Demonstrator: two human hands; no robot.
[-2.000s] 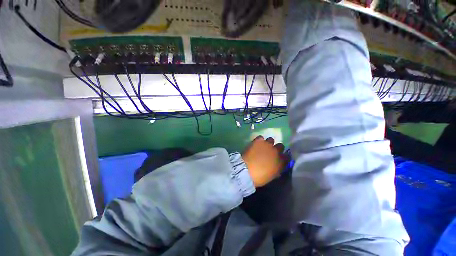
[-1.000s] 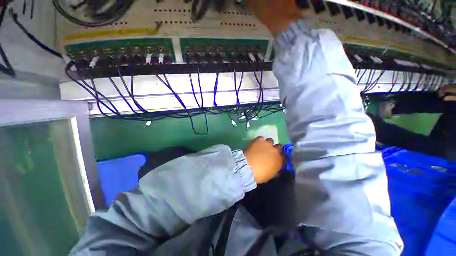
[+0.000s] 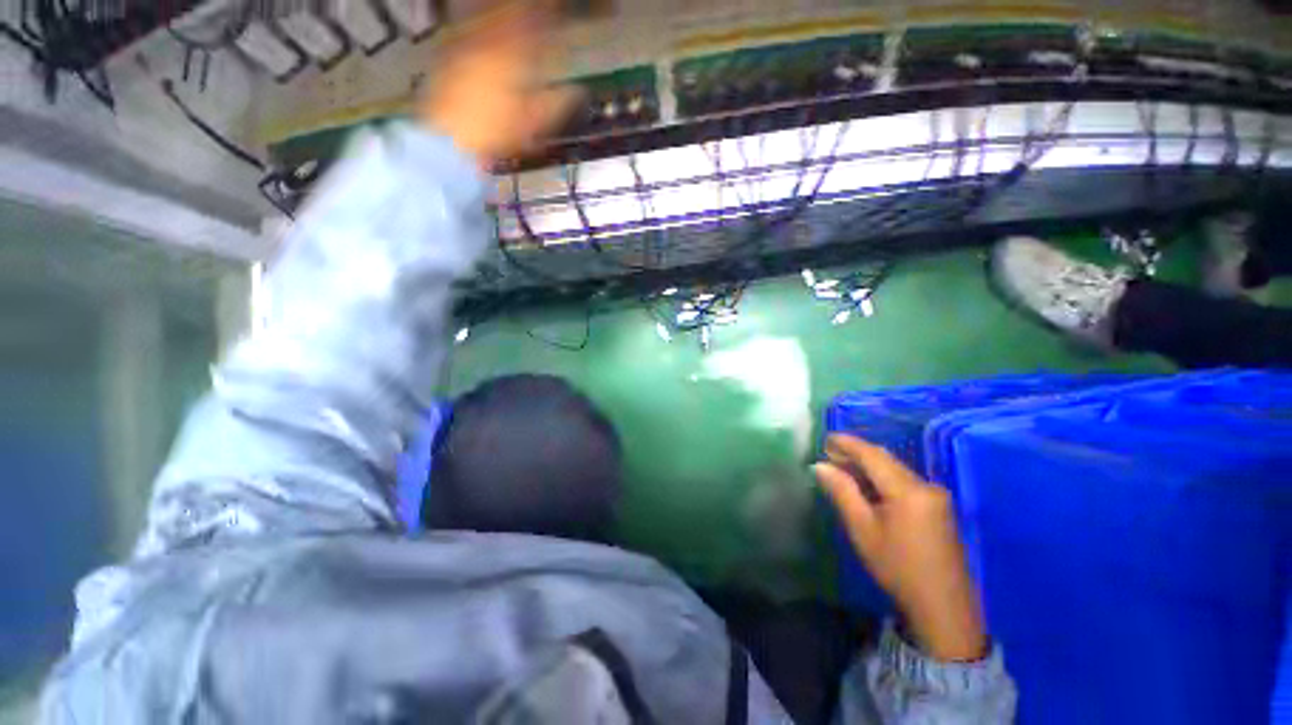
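Observation:
My left hand (image 3: 499,88) is blurred and raised at the rack's beige panel, at the upper left; whether it holds anything cannot be told. White adapters (image 3: 336,29) sit in a line on the panel to the left of it. Below run green load boards (image 3: 779,71) with dark leads hanging over the white bottom rail (image 3: 737,170). White cable connectors (image 3: 697,312) hang in clusters over the green floor. My right hand (image 3: 907,535) is low at the right, fingers apart, with nothing seen in it, at the near left edge of a blue tote (image 3: 1119,524).
Another person's shoe (image 3: 1060,288) and dark trouser leg are at the right, beyond the totes. A pale-framed rack door (image 3: 128,368) is at the left. Part of another blue thing (image 3: 414,475) shows behind my left sleeve. A bright patch lies on the green floor (image 3: 638,390).
My left hand has risen from low centre to the rack at the upper left. My right hand has come down from the rack to the tote. The view has shifted, showing more floor and totes.

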